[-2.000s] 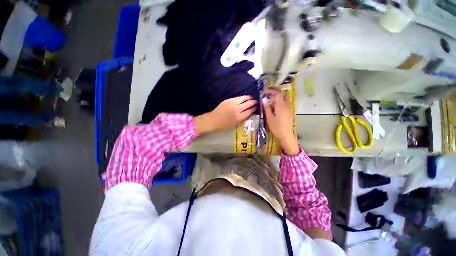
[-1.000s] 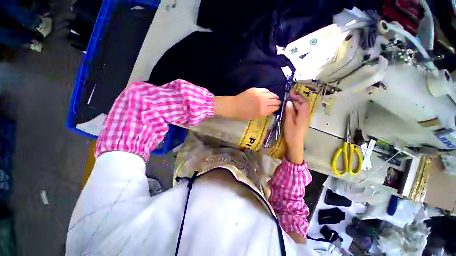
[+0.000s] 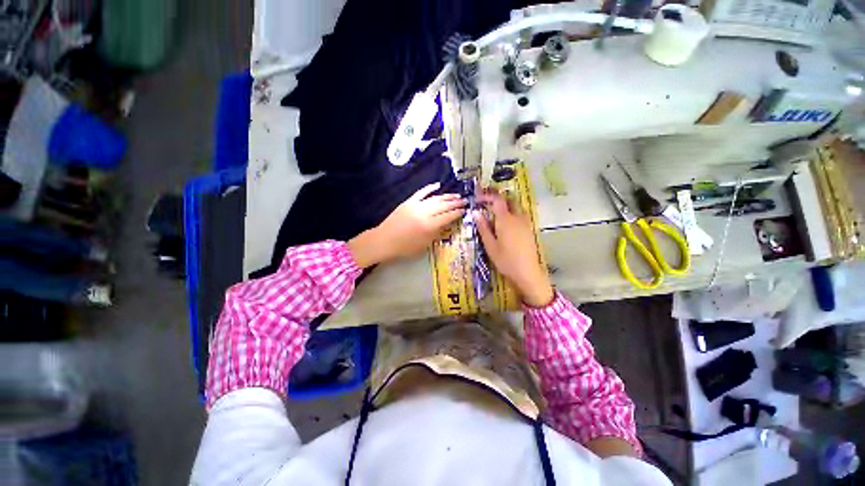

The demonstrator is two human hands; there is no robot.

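Observation:
The black garment panel lies left of the needle area and runs back past the white arm with dark dots. My left hand rests on the panel's right edge, fingertips near the presser foot. My right hand is just right of it, fingertips bent down at the same spot. The fingers hide the needle and whatever lies under them. The cream-white sewing machine head extends to the right. PIT-marked yellow tape and a shiny metal strip show below the hands.
Yellow-handled scissors lie on the bed at right, beside slim dark tools. A white spool is on top of the head. A blue crate stands at left. A low white side table at right holds black pieces.
The camera view has turned and shifted, showing more of the machine head. Both hands stay close together near the needle, with only small finger changes visible.

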